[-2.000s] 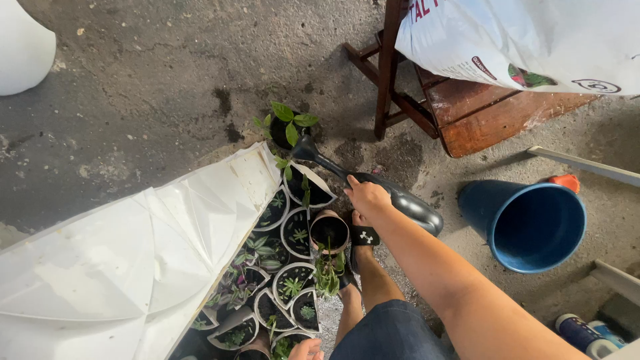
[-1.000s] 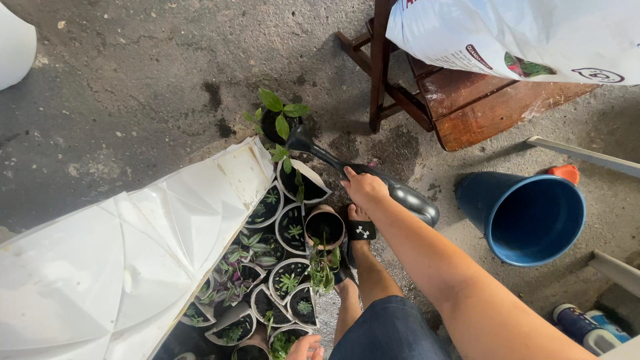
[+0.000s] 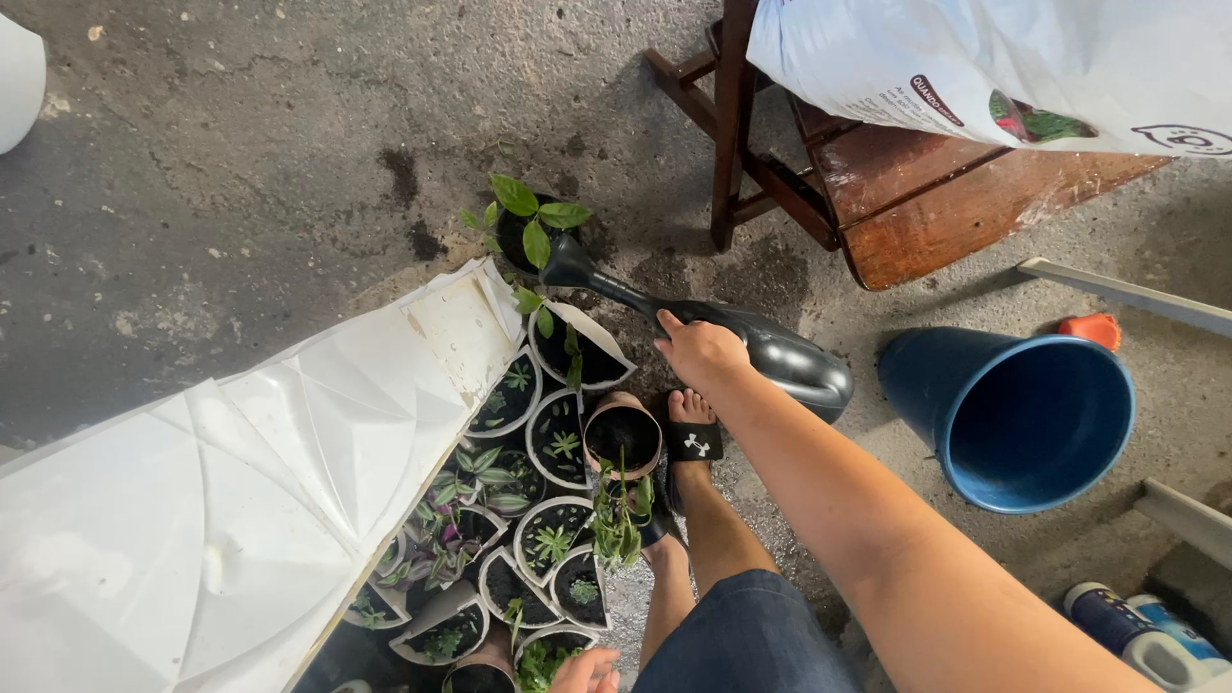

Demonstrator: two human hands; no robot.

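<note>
My right hand point(image 3: 705, 354) grips the handle of a black plastic watering can point(image 3: 794, 371). The can's rose points left, at the edge of a dark pot with a broad-leaved green plant point(image 3: 535, 219). Whether water flows cannot be seen. At the bottom edge my left hand point(image 3: 587, 671) shows only in part, beside a pot of small green leaves point(image 3: 544, 664); whether it touches anything is unclear. Between the hands stand several white-rimmed pots with succulents point(image 3: 551, 544) and a round terracotta-coloured pot point(image 3: 624, 438) with a drooping plant point(image 3: 616, 520).
White moulded panels point(image 3: 241, 462) cover the lower left beside the pots. A wooden folding chair point(image 3: 943, 202) bears a large printed plastic bag point(image 3: 1001, 77). To the right stand a blue bucket point(image 3: 1039, 423), an orange object point(image 3: 1090, 331), metal legs point(image 3: 1126, 294) and bottles point(image 3: 1116, 621). My sandalled feet are beside the pots.
The watering can's rose has moved closer to the broad-leaved plant and now overlaps its pot's edge. My right hand has kept its hold on the can.
</note>
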